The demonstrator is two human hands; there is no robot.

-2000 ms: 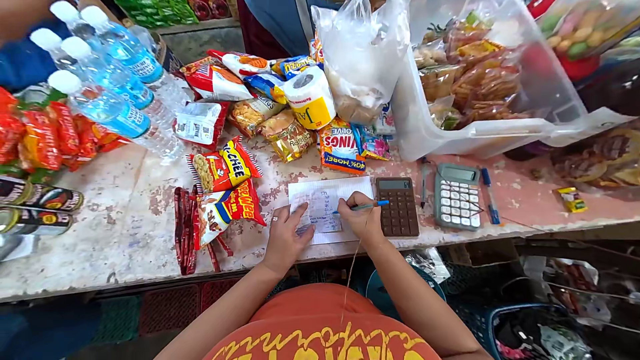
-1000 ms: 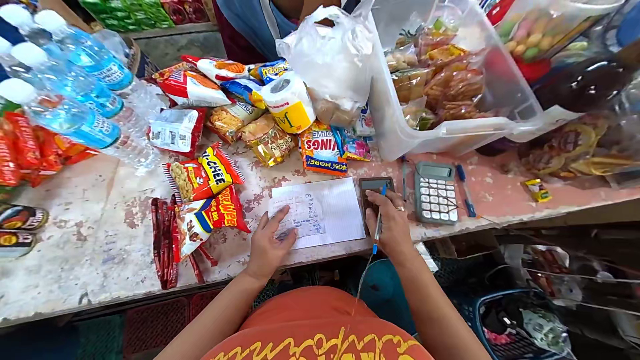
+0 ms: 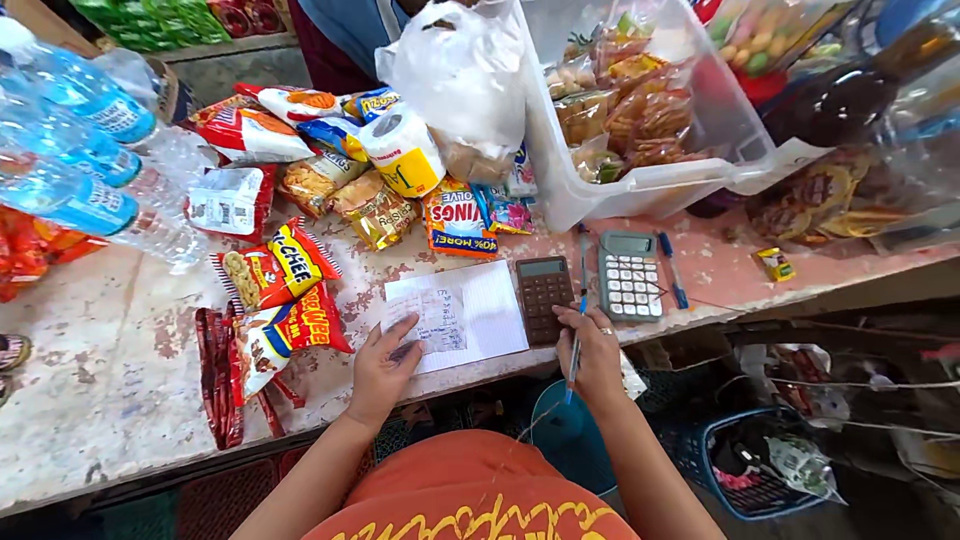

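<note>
My left hand (image 3: 386, 367) rests at the left edge of a lined paper sheet (image 3: 495, 307), its fingertips on a smaller slip (image 3: 427, 322) that bears handwriting. A blue pen (image 3: 574, 356) is held in my right hand (image 3: 592, 349), with a finger at the lower right of a brown calculator (image 3: 541, 281). Beside that lie a second pen (image 3: 583, 259), a grey calculator with white keys (image 3: 631, 277) and a blue pen (image 3: 673, 270). Left of the paper are snack packs (image 3: 281, 266) and thin red sticks in wrappers (image 3: 217, 375).
Water bottles (image 3: 82, 150) lie at the left. Behind the paper are a toilet roll (image 3: 403, 150), a detergent pack (image 3: 457, 217) and a white plastic bag (image 3: 461, 82). A clear bin of snacks (image 3: 637, 184) stands at the right. A person stands across the counter (image 3: 135, 450); a blue basket (image 3: 757, 502) is below.
My right hand has moved from writing on the paper to the brown calculator, and then to its lower right edge, still with the pen. My left hand stays at the paper.
</note>
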